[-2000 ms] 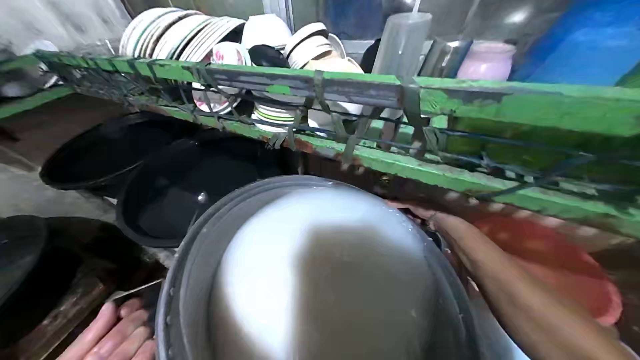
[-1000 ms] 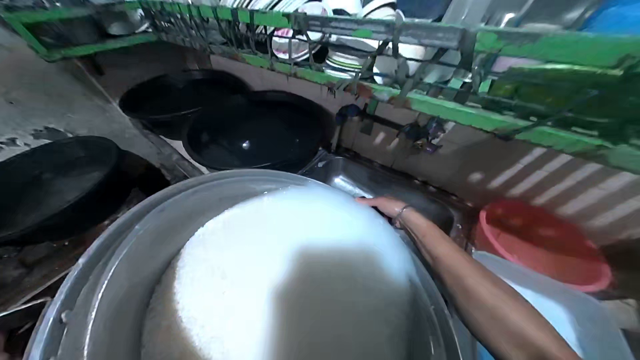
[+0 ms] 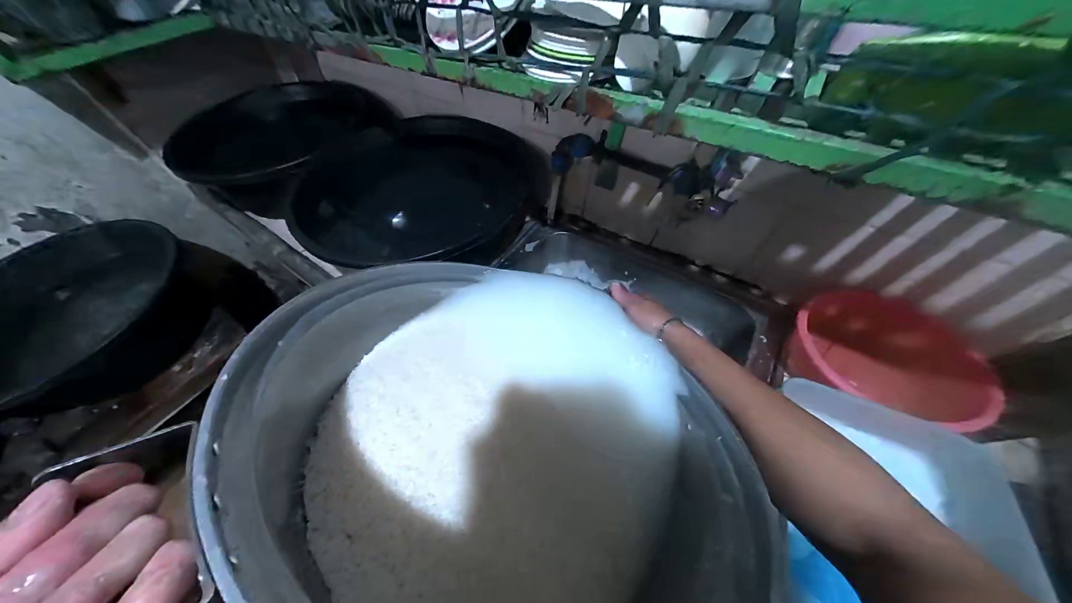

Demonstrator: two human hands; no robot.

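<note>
A large, round metal pot (image 3: 276,352) fills the lower middle of the head view, its far side tipped toward a steel sink. Whitish grains like rice (image 3: 410,410) lie in it, with cloudy white water (image 3: 569,327) pooled against the far right side. My right hand (image 3: 641,310) grips the pot's far right rim, a thin bracelet on the wrist; most of its fingers are hidden. At the lower left, my left hand (image 3: 92,536) is curled at an angular metal handle (image 3: 117,452) beside the pot; its exact grip is partly hidden.
Black basins (image 3: 410,193) stand behind the pot, and another dark pan (image 3: 75,310) is at left. The steel sink (image 3: 687,301) lies below wall taps (image 3: 695,180). At right are a red basin (image 3: 904,360) and a translucent tub (image 3: 963,494). A green dish rack (image 3: 754,134) hangs above.
The view has tilted down from the dish rack, showing more of the sink and taps. More grains now show on the pot's left side, and the cloudy water sits toward its far right side.
</note>
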